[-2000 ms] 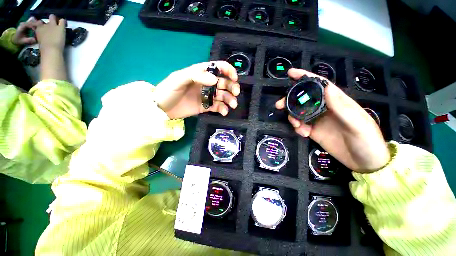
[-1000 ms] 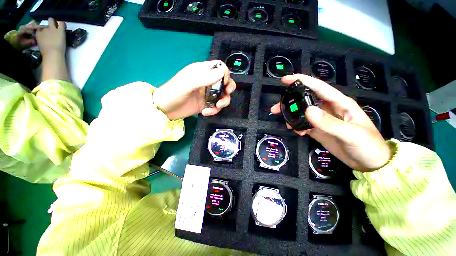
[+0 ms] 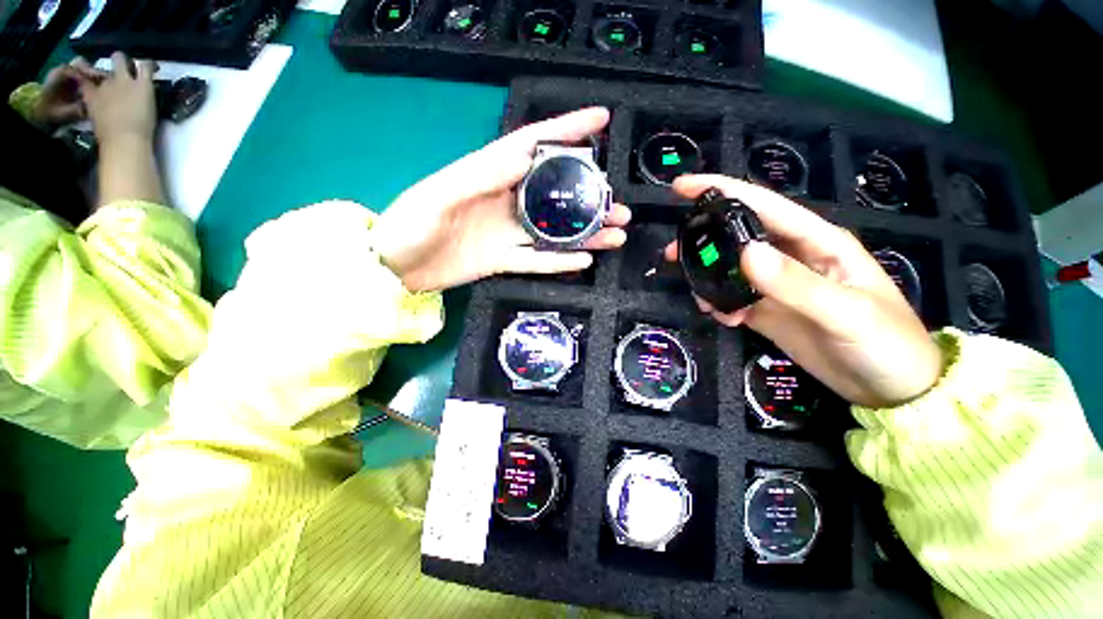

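Note:
My left hand [image 3: 484,224] holds a silver-rimmed round smartwatch [image 3: 564,197] in the open palm, face up, its dark screen showing white text with a red and a green spot. My right hand [image 3: 823,278] grips a black watch [image 3: 719,248] tilted, with a green block on its screen and my thumb at its rim. Both hands are above the black foam tray [image 3: 593,417], whose square pockets hold several strapless watches, such as a silver one [image 3: 656,368] with pink text. A pocket between my hands looks empty. A white label [image 3: 466,481] lies at the tray's near left corner.
A second foam tray [image 3: 544,61] with green-lit watches lies behind. A white sheet [image 3: 865,55] is at the back right. At the left, a person in a yellow smock handles dark watches over a white sheet [image 3: 230,115]. A white object [image 3: 1070,230] is at the far right.
My left hand has opened and turned its watch from edge-on to face up, moving slightly right over the tray. The right-hand watch has tilted from its earlier face-up pose.

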